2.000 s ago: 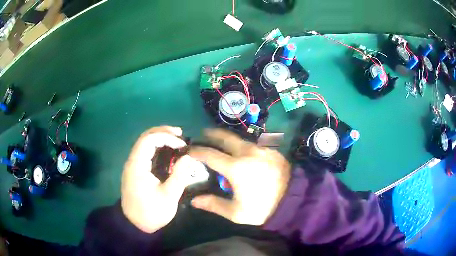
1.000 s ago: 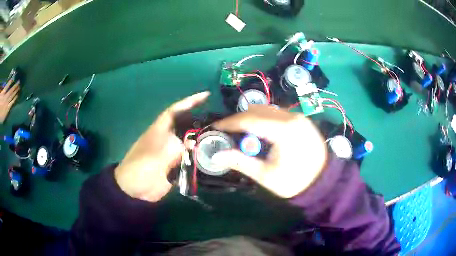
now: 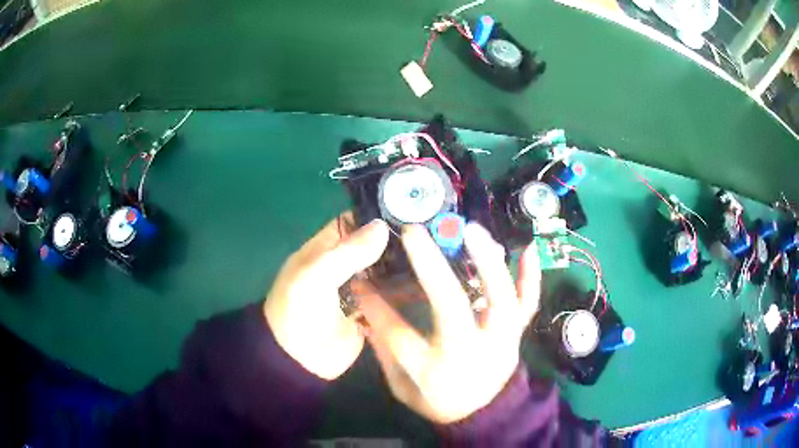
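Observation:
A black speaker housing (image 3: 355, 188) is in front of me, its near side under both hands. It carries a round silver-white speaker (image 3: 415, 193) and a blue battery (image 3: 449, 229) with a reddish end. A narrow board (image 3: 368, 161) with red and white wires lies along its far left edge. My left hand (image 3: 324, 302) grips the near left edge. My right hand (image 3: 456, 337) is on the near right side, fingers spread beside the battery and over the edge. The parts beneath my fingers are hidden.
Other speaker units stand close on the right, one behind (image 3: 539, 201) and one nearer (image 3: 580, 333) with a green board (image 3: 553, 248). More units lie at far left (image 3: 123, 226) and far right (image 3: 683, 249). One unit (image 3: 504, 54) with a pale rectangle (image 3: 417, 79) lies on the back strip.
The held housing has moved away from me, and its wires and board now lie at its far side. My view has shifted, showing more of the back strip. The other person's hand at left is gone.

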